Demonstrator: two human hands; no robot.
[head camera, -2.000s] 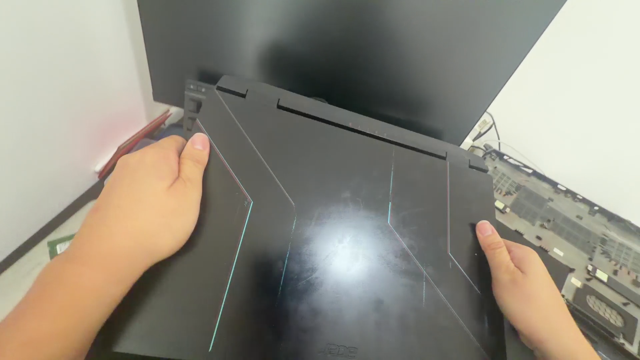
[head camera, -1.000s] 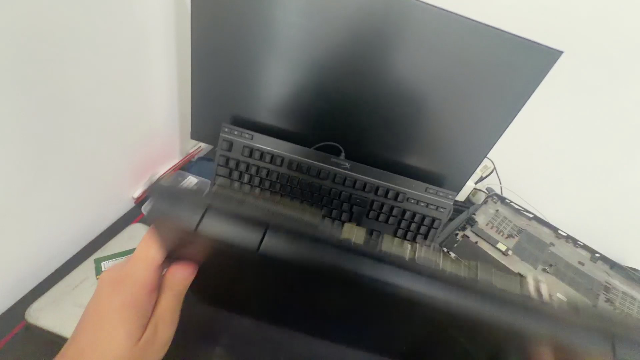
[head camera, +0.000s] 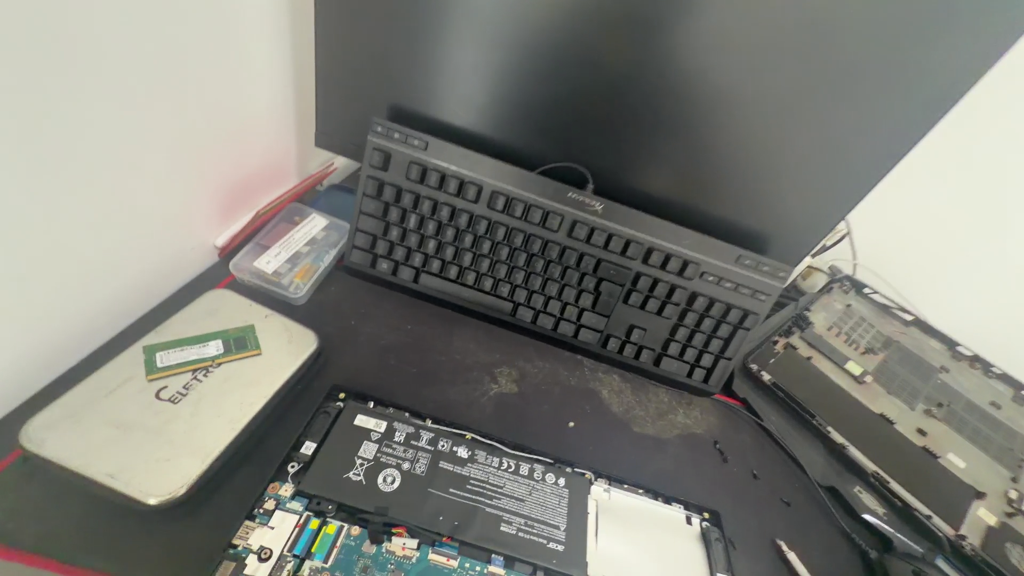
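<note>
Neither of my hands shows in the head view now. An opened laptop lies on the dark desk mat at the bottom centre, its insides facing up and its near part cut off by the frame. Its black battery spans the far side, with a blue-green circuit board in front of it. To the left, a green memory module rests on a flat silver metal case. A removed laptop bottom cover lies at the right, its inner side up.
A black keyboard leans against a large monitor at the back. Beside it at the left is a clear plastic box of small parts. Small screws and a pen-like tool tip lie on the mat at the right. White walls flank the desk.
The laptop, held up with its lid in view two seconds ago, now lies on the mat with its inner parts showing. Both hands have left the view, and the keyboard has come into sight.
</note>
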